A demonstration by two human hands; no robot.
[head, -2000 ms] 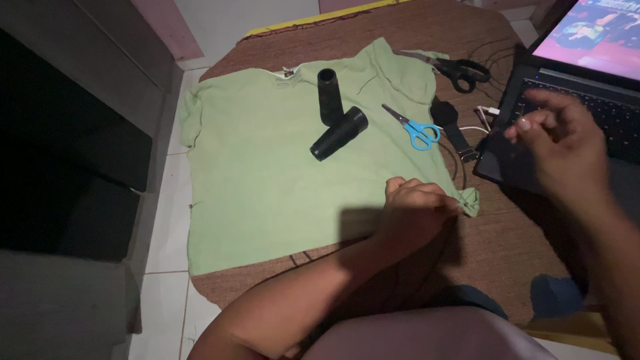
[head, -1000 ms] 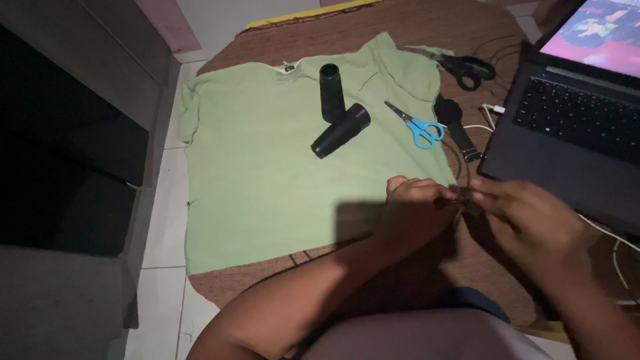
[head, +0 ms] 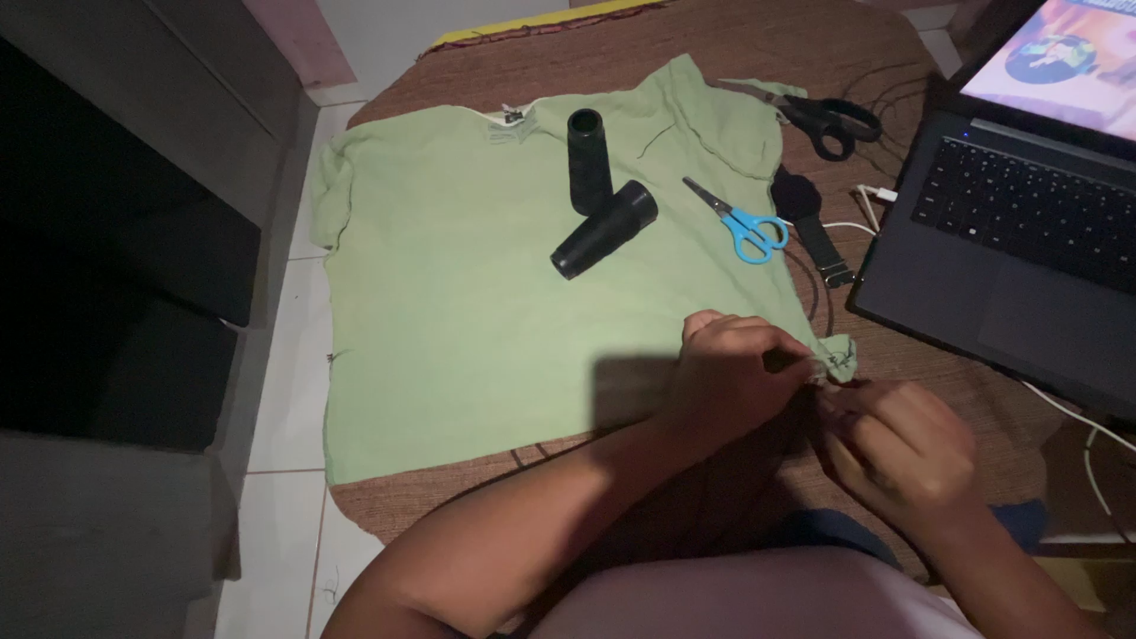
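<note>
A light green shirt [head: 461, 293] lies spread on a brown cloth-covered table. My left hand [head: 741, 368] pinches the shirt's lower right corner, where the fabric is bunched. Close against it, my right hand [head: 896, 435] has its fingertips together at the same corner; whether they hold thread or a needle cannot be told. Two dark thread cones, one [head: 588, 164] pointing up the view and one [head: 603, 231] slanted, touch each other on the shirt. Blue-handled scissors [head: 750, 232] lie right of them, partly open. Black-handled scissors [head: 830, 124] rest at the upper right sleeve.
An open laptop [head: 1003, 293] stands at the right, with white cables [head: 1065, 413] near its edge. A black wristwatch [head: 809, 222] lies between shirt and laptop. Dark thread or cord loops over the table [head: 568, 55]. Dark furniture [head: 115, 222] stands at the left.
My right hand was raised over the laptop's edge two seconds ago; it has come down to the shirt corner beside my left hand, which has stayed there.
</note>
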